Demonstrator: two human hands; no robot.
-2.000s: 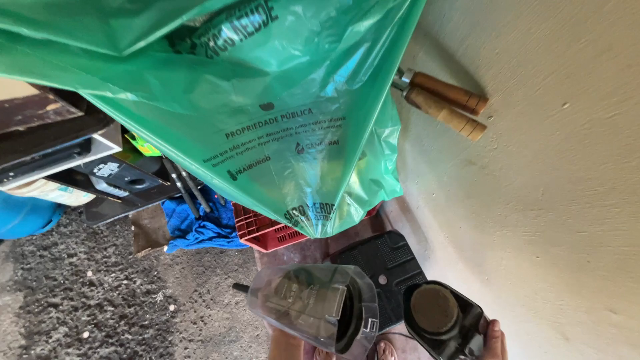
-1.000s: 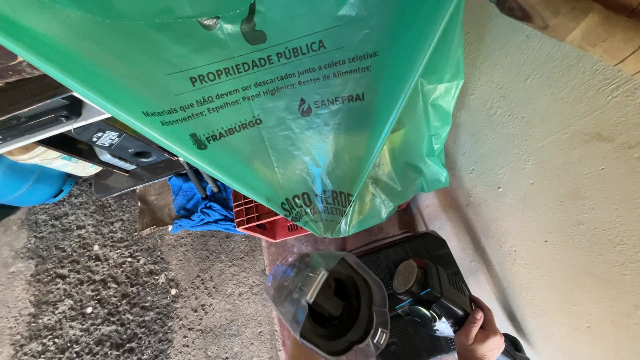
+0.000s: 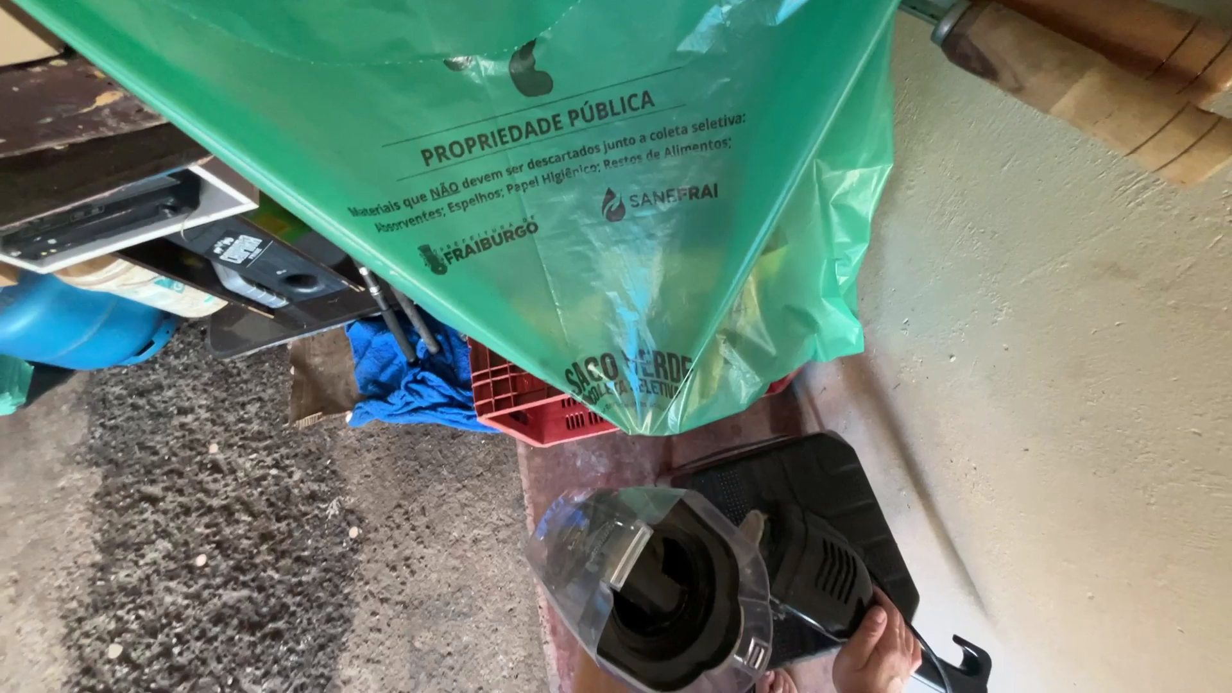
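Observation:
At the lower right my right hand [image 3: 874, 647] grips a black vented plastic appliance body [image 3: 830, 573], with a cord beside it. To its left is a clear plastic container with a black inner part [image 3: 664, 597], its mouth facing up toward me. My left hand is mostly hidden behind this container; only a bit of forearm or wrist [image 3: 595, 674] shows at the bottom edge, so its hold cannot be seen. Behind both things lies a black plastic tray or panel [image 3: 847, 472]. A printed green plastic bag [image 3: 539, 202] hangs above them.
The pale wall [image 3: 1059, 366] runs down the right side, with wooden-handled tools [image 3: 1088, 87] at the top. A red plastic crate [image 3: 539, 409], a blue cloth [image 3: 409, 385], a blue gas cylinder [image 3: 82, 322] and shelves [image 3: 125, 217] stand left of the bag, above a dark rough mat [image 3: 221, 510].
The appliance body has turned in my right hand: its round opening showed before, its vented side shows now. The clear container has also turned, its mouth now toward me.

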